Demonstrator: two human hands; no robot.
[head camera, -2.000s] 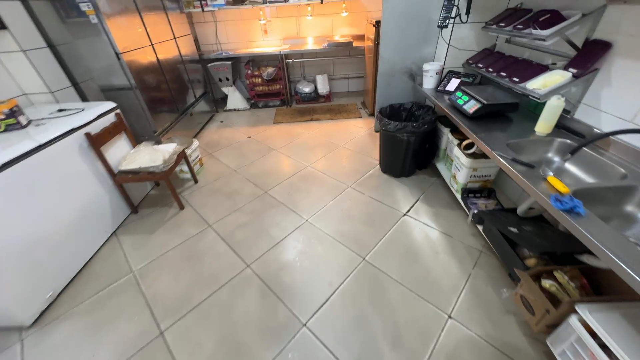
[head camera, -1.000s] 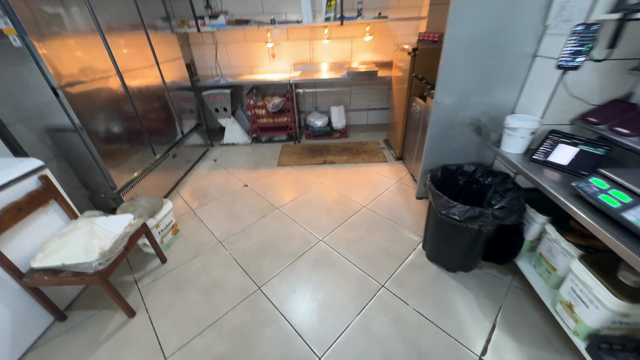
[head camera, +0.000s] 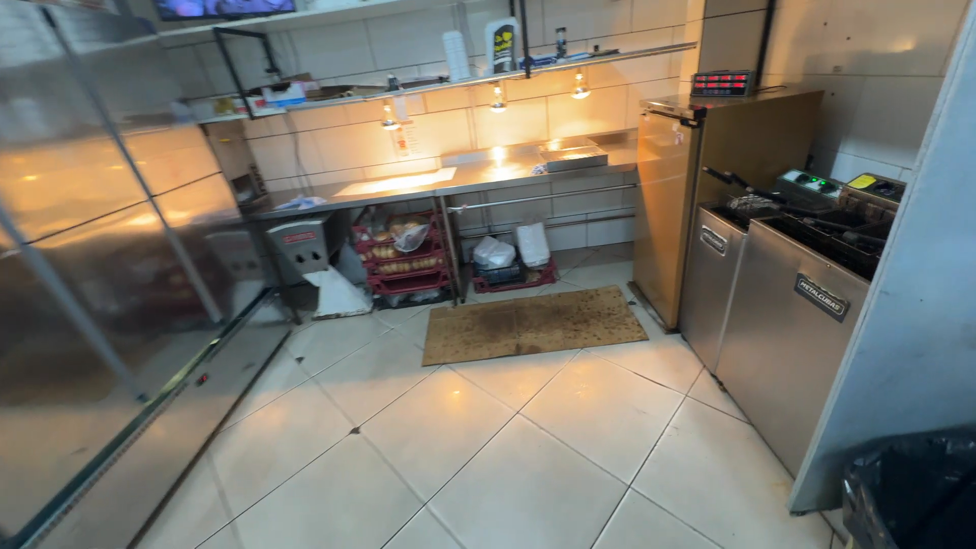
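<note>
Neither my left hand nor my right hand shows in the head view. Across the back wall runs a stainless steel counter, lit by hanging heat lamps. A shallow metal tray rests on its right part. Under the counter, red plastic crates with bread rolls are stacked at the left, and a low red crate holds wrapped white packages. At the right stand stainless steel deep fryers with baskets, beside a metal cabinet that carries a timer with red digits.
A flattened cardboard sheet lies on the tiled floor. Large steel doors line the left side. A pale panel edges the right, with a black-lined trash bin at the lower right corner.
The view has moved forward toward the back counter. The chair at the left and the sink counter with the scale at the right have left the view, and the fryers have come into sight.
</note>
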